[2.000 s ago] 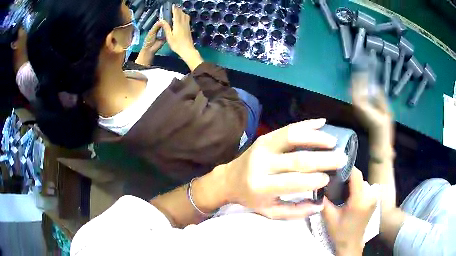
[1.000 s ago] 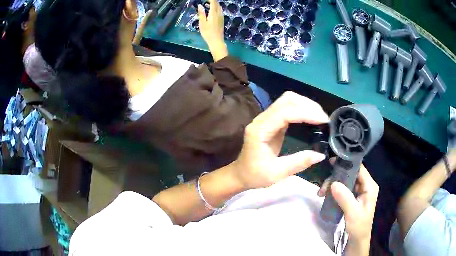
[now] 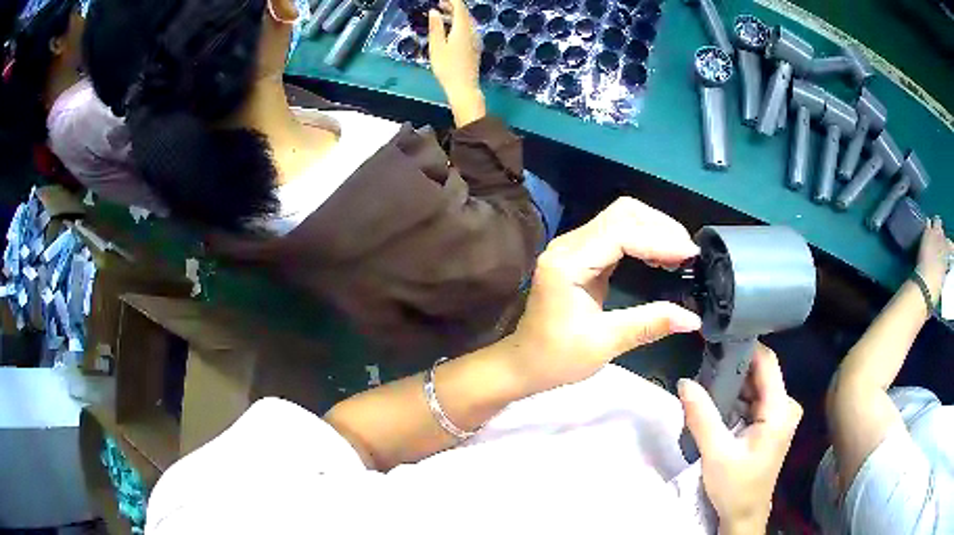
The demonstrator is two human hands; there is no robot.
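A grey handheld fan [image 3: 774, 280] is held over my lap, its drum head turned with the open mouth to the left. My right hand [image 3: 745, 444] is shut around its slim handle below the drum. My left hand [image 3: 586, 298] is at the drum mouth, thumb and forefinger spread across it. A dark round cover [image 3: 690, 280] shows dimly between these fingertips, close against the mouth; its outline is hard to make out.
Several grey fans [image 3: 714, 120] lie on the green bench [image 3: 649, 157]. A plastic sheet of dark discs [image 3: 570, 57] lies before a person in a brown jacket [image 3: 408, 240]. Another person's arm [image 3: 873, 366] reaches the bench at right. An open carton [image 3: 214, 397] stands at left.
The fan head has turned from showing its spoked face to a side view of the drum. My left fingertips have moved slightly right with it. The neighbour's hand at right now touches a fan.
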